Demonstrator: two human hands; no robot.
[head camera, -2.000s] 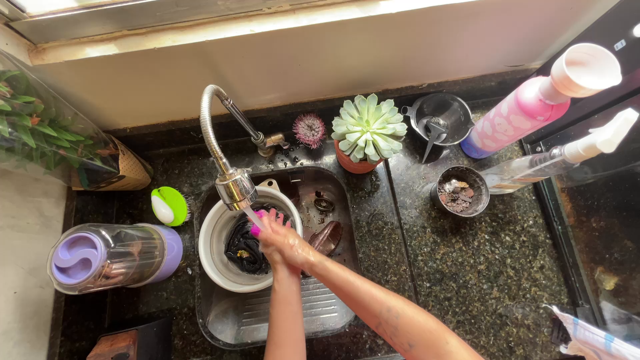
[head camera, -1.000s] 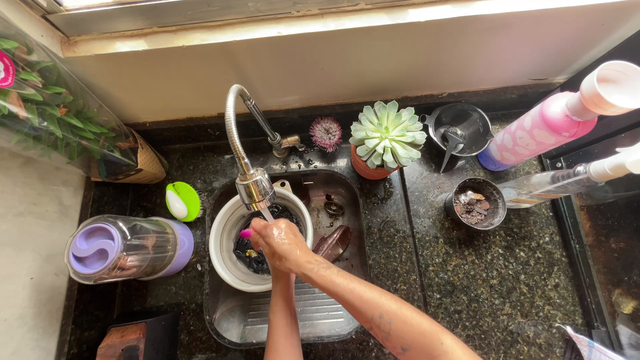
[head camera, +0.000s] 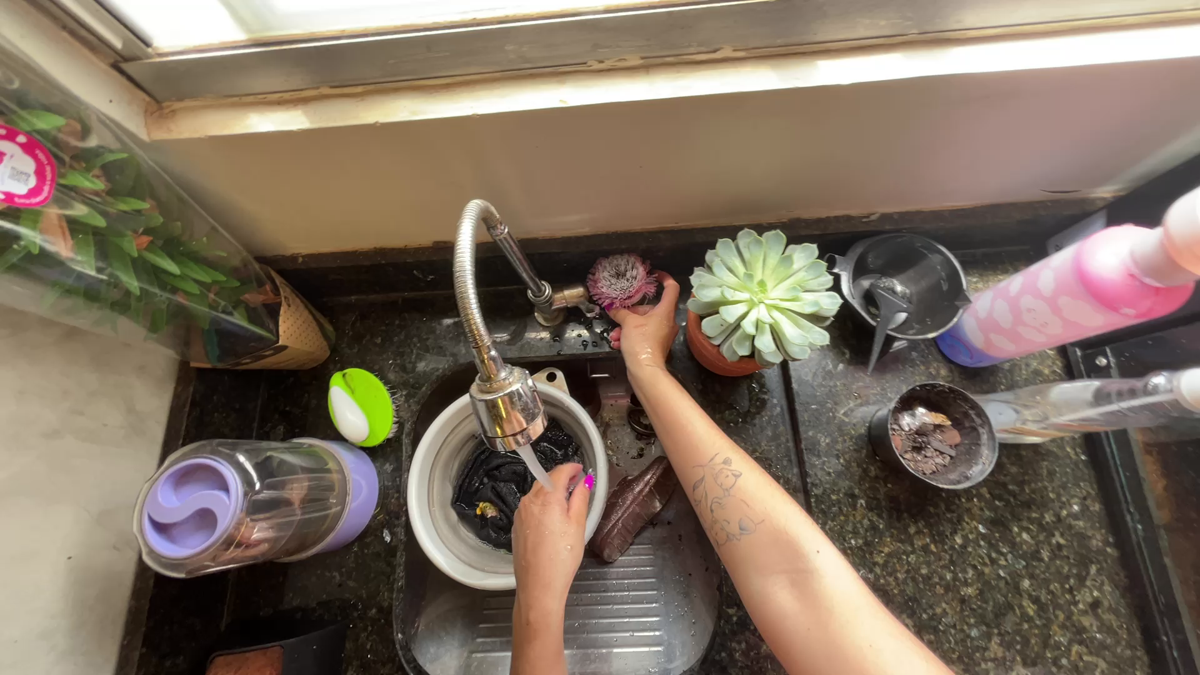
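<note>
Water runs from the metal faucet (head camera: 507, 408) onto my left hand (head camera: 553, 520), whose fingers are bent at the right side of a white bowl (head camera: 431, 525). Whether those fingers hold anything is hidden. Wet black cloth (head camera: 497, 483) with a small yellowish bit lies in the bowl, which stands in the steel sink (head camera: 609, 619). My right hand (head camera: 647, 328) reaches behind the sink, its fingers around the base of a pink and white flower-like tuft (head camera: 622, 281) beside the faucet's foot. A dark brown, ridged object (head camera: 635, 511) lies in the sink, right of the bowl.
Right of my right hand stands a potted succulent (head camera: 764, 295); beyond it are a dark cup (head camera: 905, 281), a pot of dark bits (head camera: 933, 436) and a pink bottle (head camera: 1050, 291). A green brush (head camera: 363, 408) and a clear, lilac-lidded container (head camera: 253, 506) are at left.
My right hand has left the bowl and moved back to the tuft behind the sink. My left hand remains under the running water at the bowl.
</note>
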